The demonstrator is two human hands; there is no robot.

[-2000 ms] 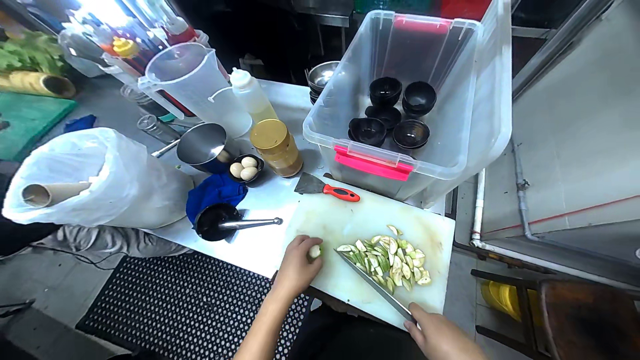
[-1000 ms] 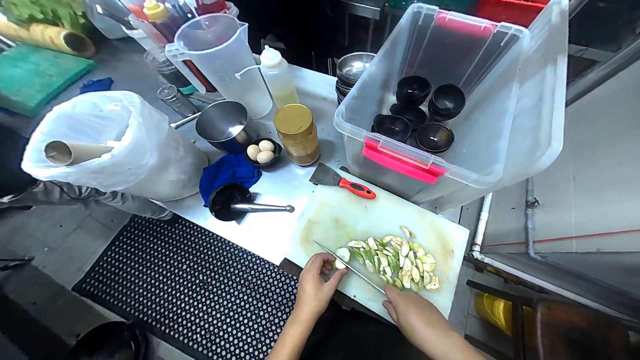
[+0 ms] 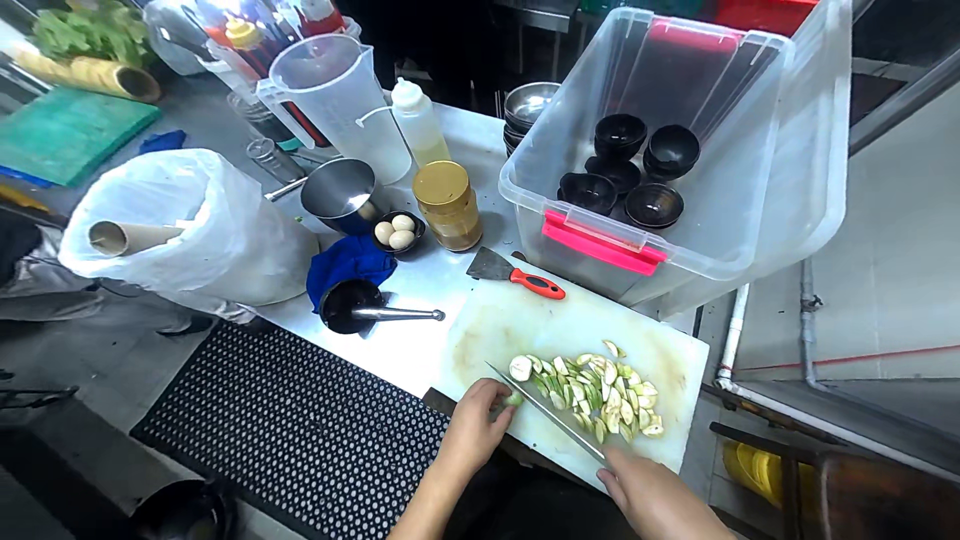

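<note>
My left hand [image 3: 480, 416] pinches a small pale green vegetable piece [image 3: 514, 399] near the front edge of a white cutting board [image 3: 487, 322]. My right hand [image 3: 637, 480] grips the handle end of a knife [image 3: 551, 415], whose blade slants across the board with its tip just past the left fingers. Beyond the blade lies a heap of cut green and cream vegetable pieces [image 3: 607, 390], with a round slice [image 3: 520, 367] at its left end. A scraper with a red handle [image 3: 536, 284] rests across the board's back edge.
Behind the board stands a clear plastic bin [image 3: 600, 277] holding black bowls [image 3: 654, 205]. Left of the board are a ladle [image 3: 397, 314], a blue cloth [image 3: 337, 262], a bowl of eggs [image 3: 397, 231], a gold-lidded jar [image 3: 448, 206] and a bag-lined bucket [image 3: 247, 240]. A person's leg shows far left.
The knife tip has moved from the held piece's right side to near my left fingers. A round slice now lies at the heap's left end. The view has shifted somewhat.
</note>
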